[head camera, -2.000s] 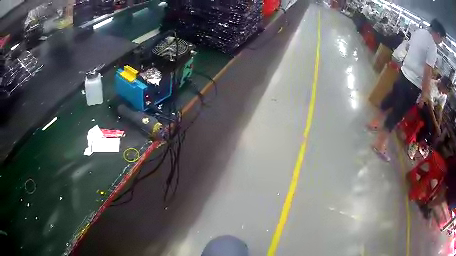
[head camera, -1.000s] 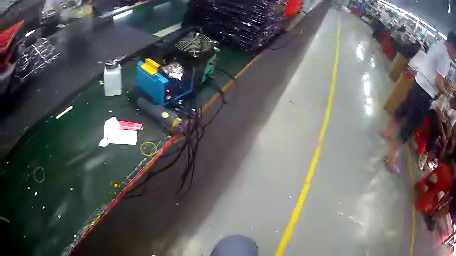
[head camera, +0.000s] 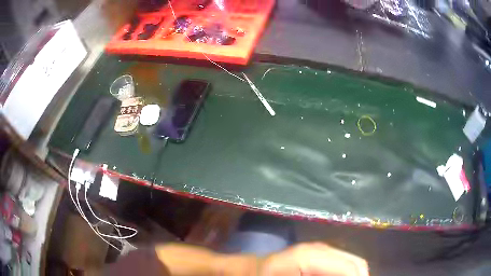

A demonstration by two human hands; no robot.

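A blurred bare forearm with my left hand [head camera: 317,261] crosses the bottom edge, below the bench; its fingers and any held thing cannot be made out. My right hand is not seen. On the green bench [head camera: 231,161], a dark smartphone [head camera: 189,105] lies with a cable at its lower end. Left of it are a small white rounded block [head camera: 149,115], a cream tin with a red label [head camera: 128,116], a clear cup [head camera: 123,85] and a flat black bar [head camera: 97,121]. A thin silver-white strip [head camera: 259,96] lies right of the phone.
An orange-red parts tray [head camera: 226,54] with dark parts stands at the bench's back. White cables [head camera: 94,223] hang at the left edge. A yellow rubber band [head camera: 366,125], crumpled white-red paper [head camera: 455,175] and a white bottle [head camera: 475,124] are at the right.
The view has swung left from the aisle to the bench. The phone, tray and cables have come into view, with my left forearm at the bottom. The blue box is out of view.
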